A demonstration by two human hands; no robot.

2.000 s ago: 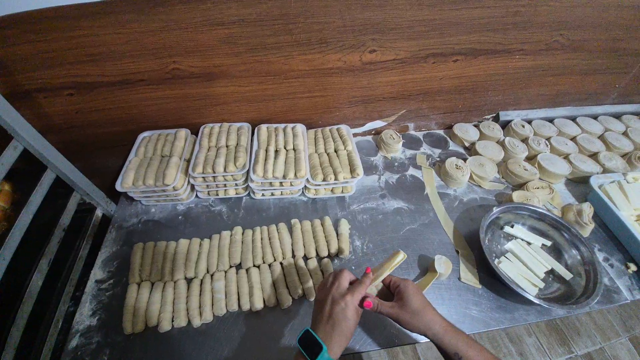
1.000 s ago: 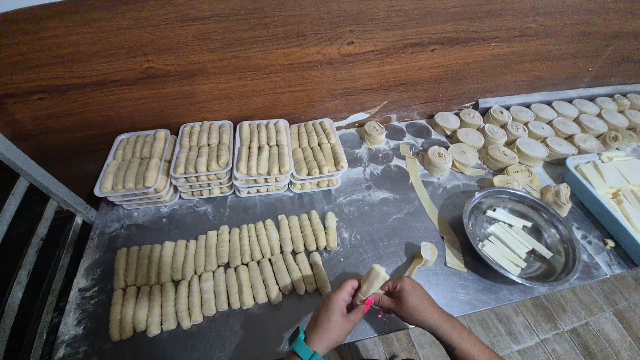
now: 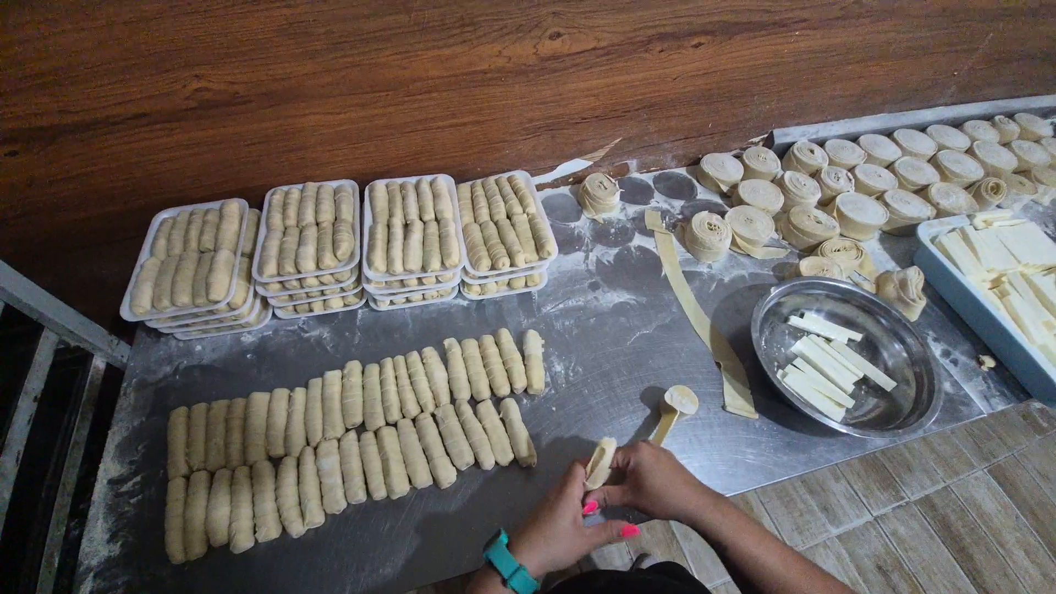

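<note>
Near the table's front edge, my left hand [image 3: 569,524], below a teal wristband, and my right hand [image 3: 656,487] hold one dough-wrapped stick [image 3: 600,462] between them. Just beyond my right hand a small roll of dough strip [image 3: 680,401] lies with its tail toward me. A long flat dough strip [image 3: 697,318] stretches over the metal table, left of a steel bowl [image 3: 763,363] holding white cheese-like sticks [image 3: 825,359]. Two rows of wrapped dough sticks [image 3: 355,429] lie side by side at the left.
Stacked white trays [image 3: 404,276] of dough sticks stand along the wooden wall panel. Many coiled dough rolls [image 3: 858,214] cover the back right. A light blue tub [image 3: 961,280] of white sticks sits at the right edge. Tiled floor [image 3: 891,520] shows beyond the table's front edge.
My hands have turned the wrapped stick, which pointed to the upper right two seconds ago and now stands more upright. The view has shifted somewhat.
</note>
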